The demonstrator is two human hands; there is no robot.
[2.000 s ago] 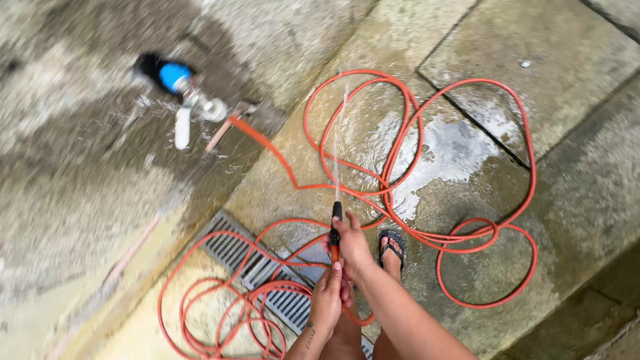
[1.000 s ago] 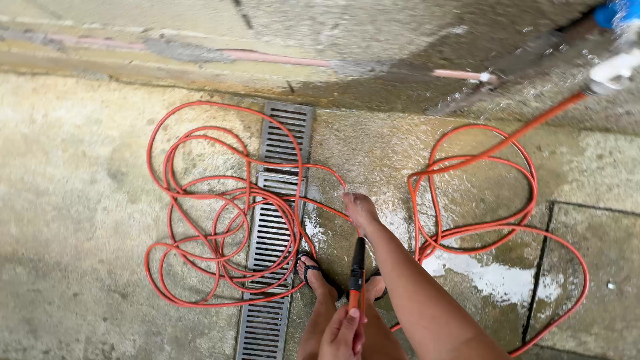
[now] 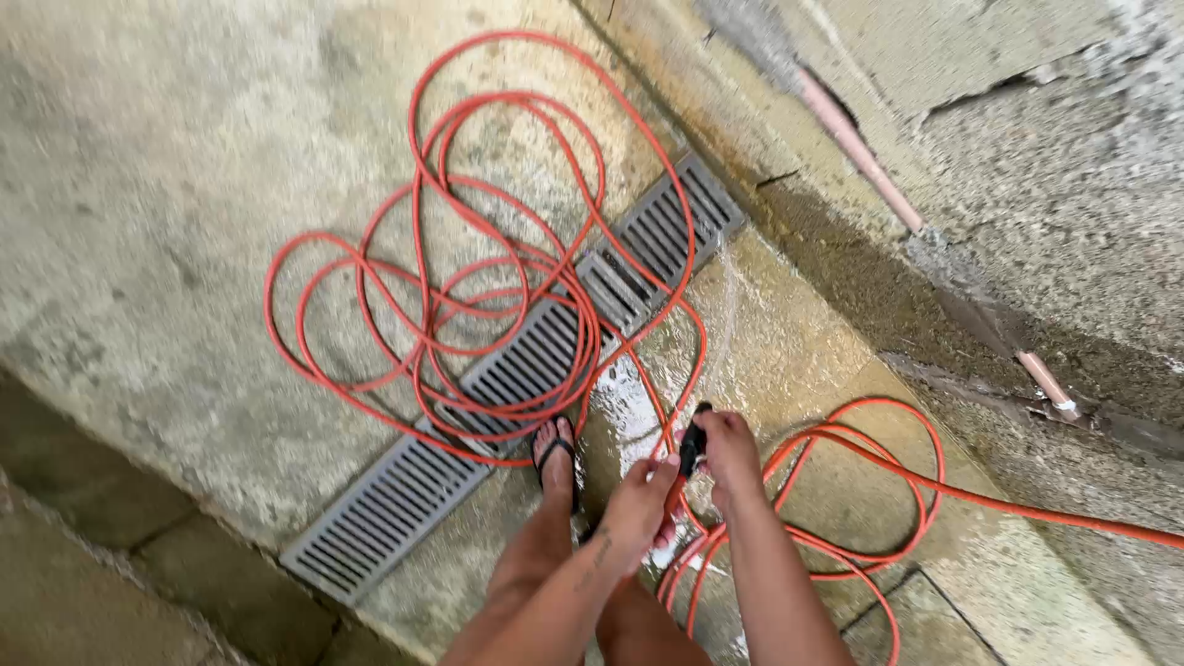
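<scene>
A black hose nozzle (image 3: 694, 446) points up and slightly right, with a thin stream of water leaving its tip. My left hand (image 3: 645, 504) grips the orange end of the hose just behind the nozzle. Around the nozzle's front part, near the tip, my right hand (image 3: 726, 444) is closed. The orange hose (image 3: 523, 231) lies in a large tangle of loops above and left of my hands, partly over the drain grate. More loops of it lie to the right, and one length runs out of view at the right edge.
A metal drain grate (image 3: 393, 513) crosses the wet concrete floor diagonally. At the upper right rises a rough wall base with a pinkish pipe (image 3: 860, 153) along it. My sandalled foot (image 3: 555, 453) stands beside the grate. A darker channel (image 3: 111, 462) runs at lower left.
The view has turned strongly. My hands, apart on the hose and nozzle a second ago, are now close together at the nozzle. The blue-and-white tap fitting has left the view.
</scene>
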